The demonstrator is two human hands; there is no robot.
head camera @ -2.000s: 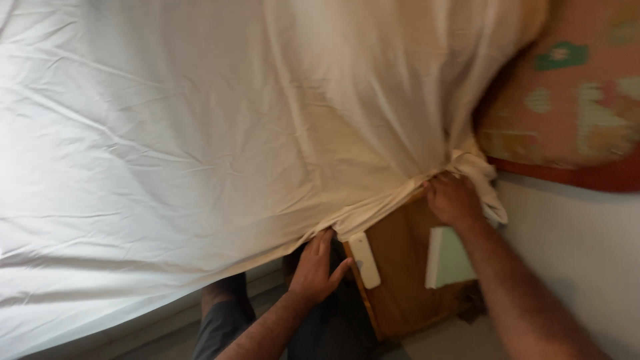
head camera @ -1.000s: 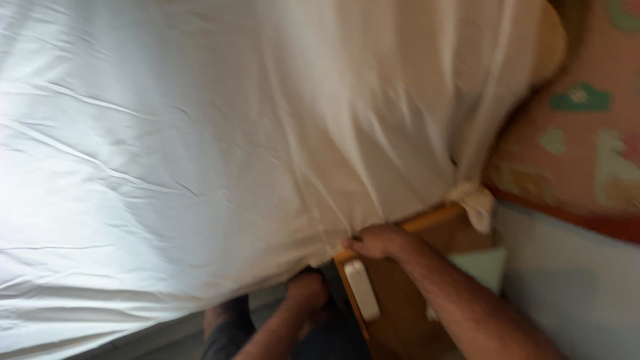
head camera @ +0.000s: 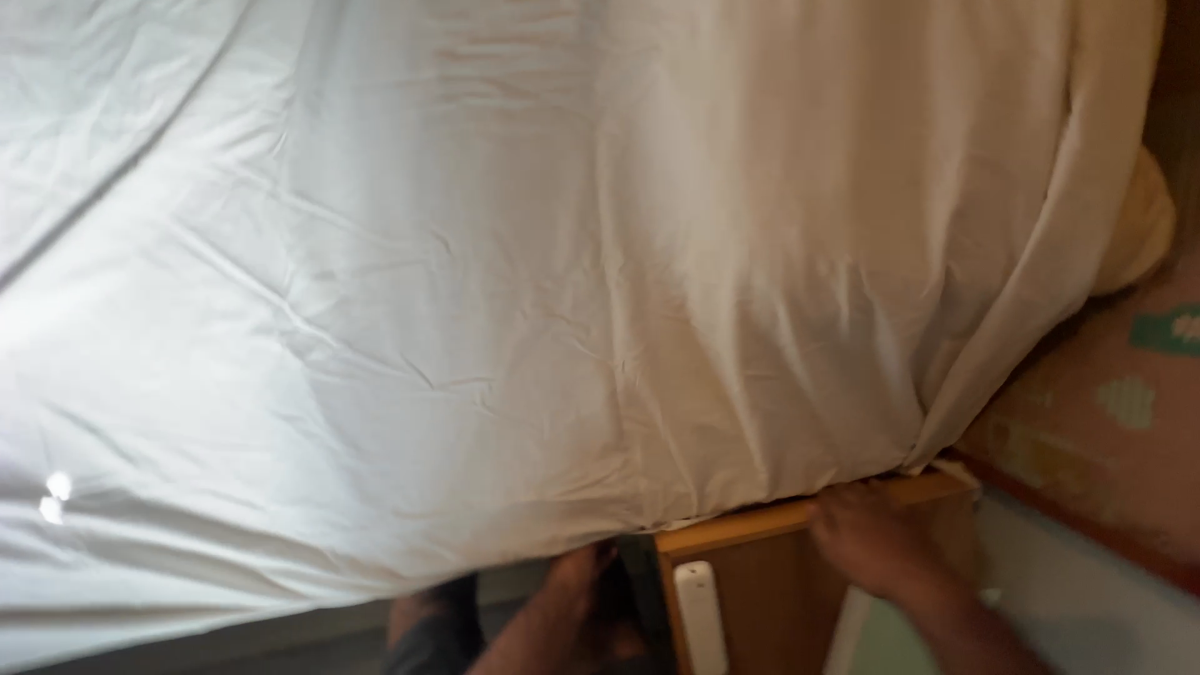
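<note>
A white bed sheet (head camera: 469,281) covers the bed, wrinkled and gathered into folds towards the right corner. My right hand (head camera: 862,534) is at the sheet's edge by the top of a wooden cabinet (head camera: 731,532), its fingertips hidden between the sheet and the wood. Lower and to the left, my left hand (head camera: 583,567) reaches under the hanging edge of the sheet, with its fingers mostly hidden. Whether either hand grips the cloth cannot be told.
A white oblong object (head camera: 700,619) and a pale green item (head camera: 881,633) are on the cabinet. A patterned pink surface (head camera: 1116,422) with a red edge lies at the right. A cream cushion-like thing (head camera: 1139,225) pokes out beside the sheet. My legs show below.
My right hand has moved right along the cabinet's edge since one second ago. The bunched cloth seen earlier at the cabinet's far corner is mostly out of sight.
</note>
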